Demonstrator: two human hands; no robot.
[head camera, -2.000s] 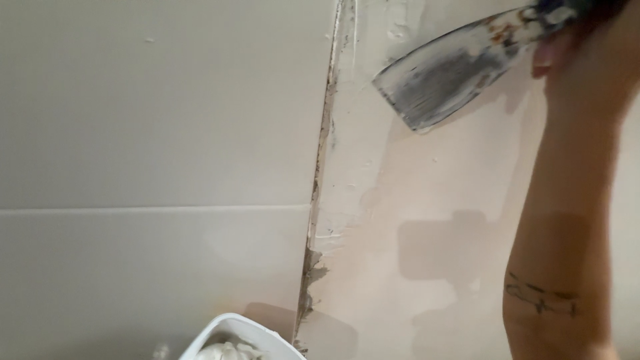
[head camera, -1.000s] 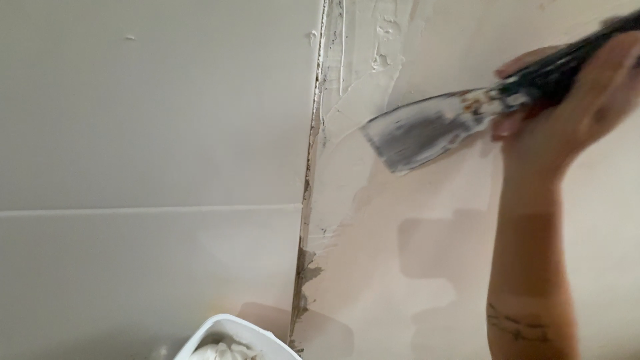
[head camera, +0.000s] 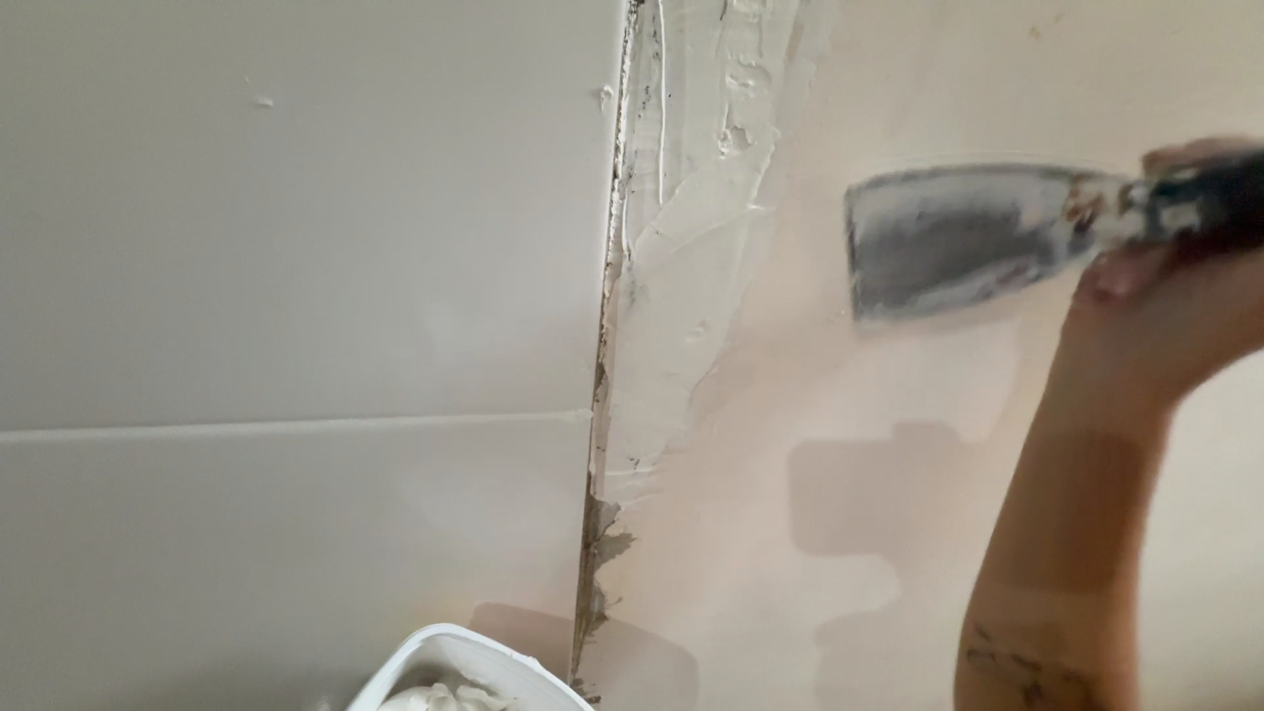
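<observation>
My right hand (head camera: 1165, 267), at the right edge of the head view, is closed around the dark handle of a putty knife (head camera: 958, 242). The knife's wide metal blade points left, smeared with filler and marked with rust near the handle. It is over the pinkish plaster wall (head camera: 849, 385), right of a strip of wet white filler (head camera: 681, 326); whether the blade touches the wall I cannot tell. The filler has ridges near the top and a smoother lower part. A white plastic tub (head camera: 444, 642) holding white filler shows at the bottom. My left hand is not in view.
Pale wall tiles (head camera: 296, 247) with a horizontal joint (head camera: 296, 425) cover the left side. A rough, dark gap (head camera: 591, 553) runs along their right edge beside the plaster. Small filler blobs (head camera: 262, 102) stick to the upper tile. Shadows fall on the wall.
My right hand and the putty knife have moved lower than two seconds ago. Since one second ago the blade has moved right, away from the filler strip, and its tilt has changed.
</observation>
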